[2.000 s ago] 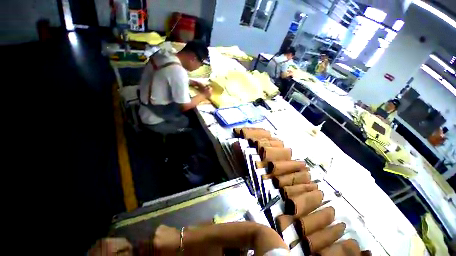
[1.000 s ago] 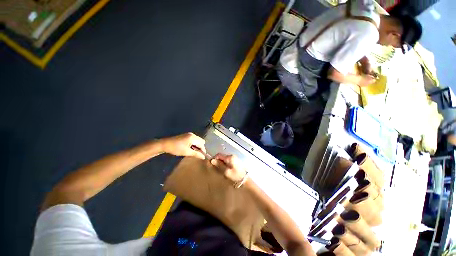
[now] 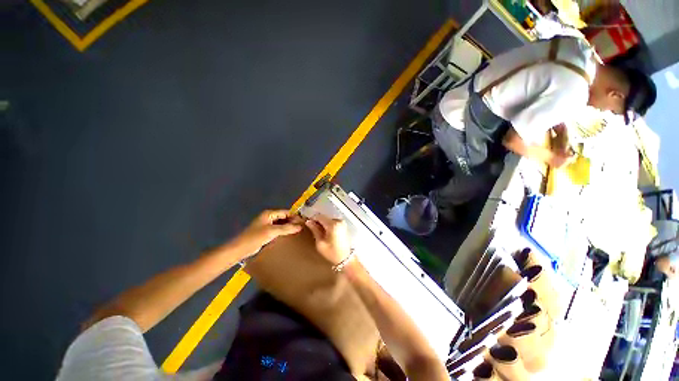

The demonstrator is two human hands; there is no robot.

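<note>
A large brown panel (image 3: 301,279) lies across my lap and the near part of the grey metal-edged work board (image 3: 394,271). My left hand (image 3: 269,226) pinches the panel's far edge near the board's left end. My right hand (image 3: 331,238), with a bracelet at the wrist, is close beside it, fingertips bent down at the same edge. Whether the right fingers hold the edge or something small is too blurred to tell. The panel's near right end curls under my right forearm.
Rolled brown bag pieces (image 3: 505,353) with white sheets (image 3: 476,277) between them stand right of the board. A blue tray (image 3: 530,223) lies farther along the bench. A person (image 3: 521,82) works there, with a white bucket (image 3: 414,215) nearby. A yellow line (image 3: 372,117) crosses the dark floor.
From one second ago, my hands have shifted slightly left along the panel's edge and stay close together. Earlier the view faced the bench, with the hands low at the picture's bottom.
</note>
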